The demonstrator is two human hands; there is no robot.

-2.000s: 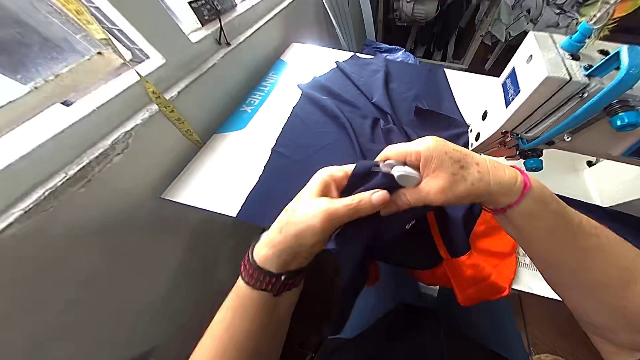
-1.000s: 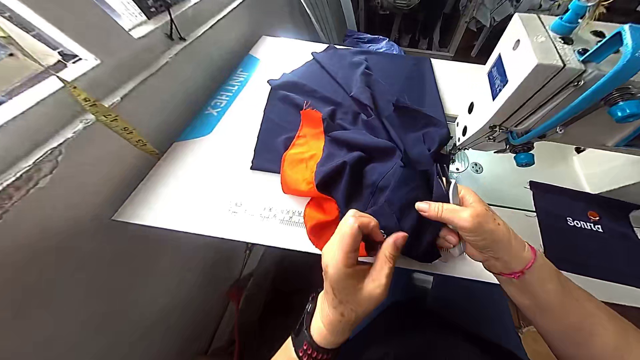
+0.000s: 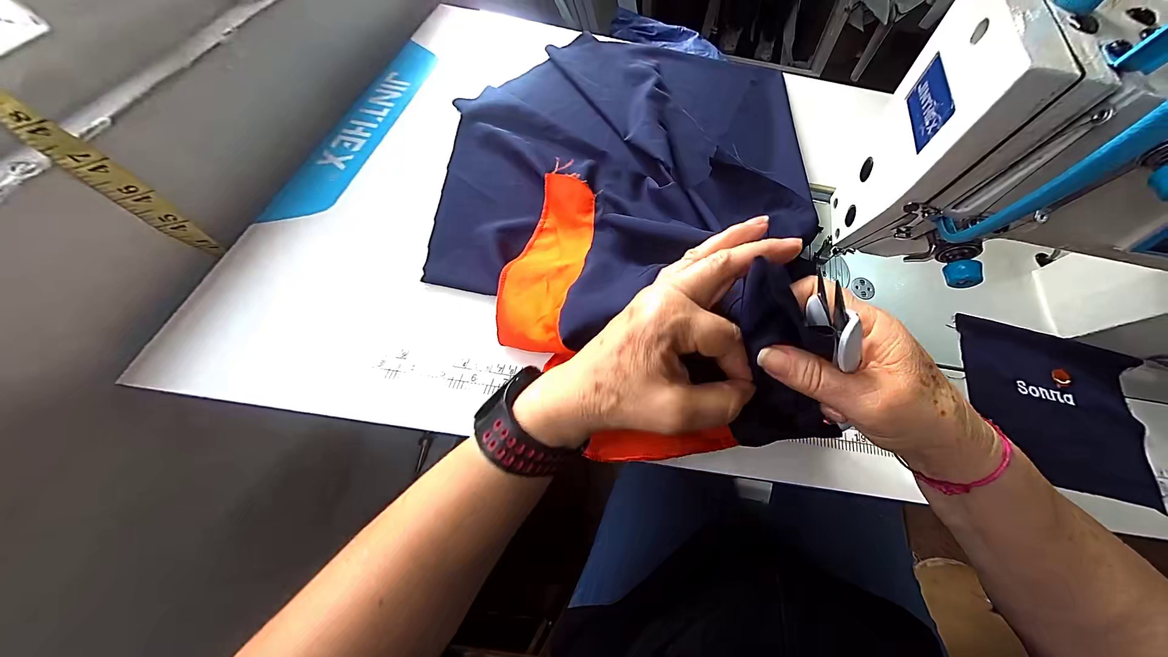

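Observation:
Navy fabric [image 3: 620, 137] lies bunched across the white sewing table, with an orange fabric strip [image 3: 547, 265] along its near left side. Near the table's front edge my left hand [image 3: 671, 351] pinches a fold of the navy fabric between its fingers. Beside it, my right hand [image 3: 862, 365] grips the same fabric with thumb and fingers and also holds small thread snips [image 3: 846, 339], pale-handled, their dark blades pointing away from me. Both hands are just in front of the sewing machine's needle area, which the fabric and fingers partly hide.
The white sewing machine head [image 3: 995, 109] with blue parts stands at the right. An embroidered navy piece [image 3: 1058, 411] lies right of my right hand. A yellow tape measure [image 3: 109, 178] hangs at the left, along a grey wall. Blue plastic [image 3: 662, 35] is behind the table.
The orange strip, earlier hanging below my hands, now lies on the table with the navy fabric. Since one second ago, my hands have come closer together on the fabric.

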